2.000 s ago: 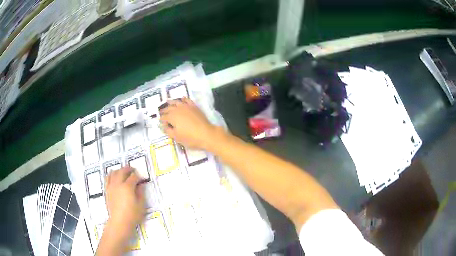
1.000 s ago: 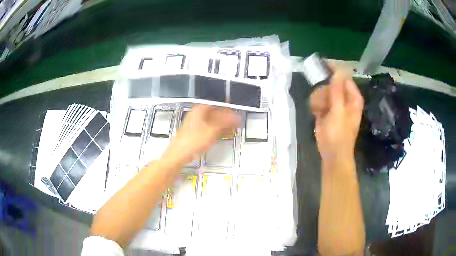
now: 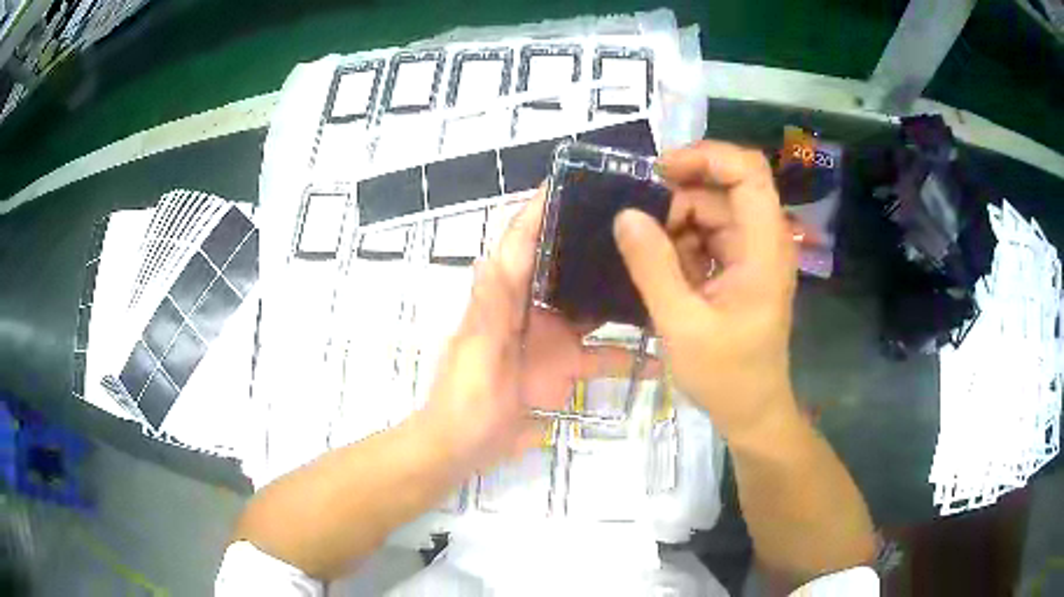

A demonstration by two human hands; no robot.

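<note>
A phone middle frame (image 3: 541, 280) is raised over the tray, tilted slightly. A black die-cut sticker (image 3: 589, 251) covers the upper part of its window; the lower part is open. My left hand (image 3: 496, 338) holds the frame from its left side and beneath. My right hand (image 3: 729, 280) is at the frame's right edge, its thumb on the black sticker. Whether the right fingers grip an edge or only press is hard to tell. A sticker strip (image 3: 461, 181) with a row of black squares lies across the tray, its right end partly behind the frame.
The white blister tray (image 3: 292, 397) holds rows of frames. Fanned sticker sheets (image 3: 187, 315) lie left. On the right are a lit smartphone (image 3: 811, 192), a crumpled black film pile (image 3: 928, 233) and white empty backing sheets (image 3: 1009, 362). A white post (image 3: 922, 53) stands behind.
A frame is now raised in my left hand. My right hand has come back from the right to the frame, without the small dark-and-pale piece. The strip is now more slanted.
</note>
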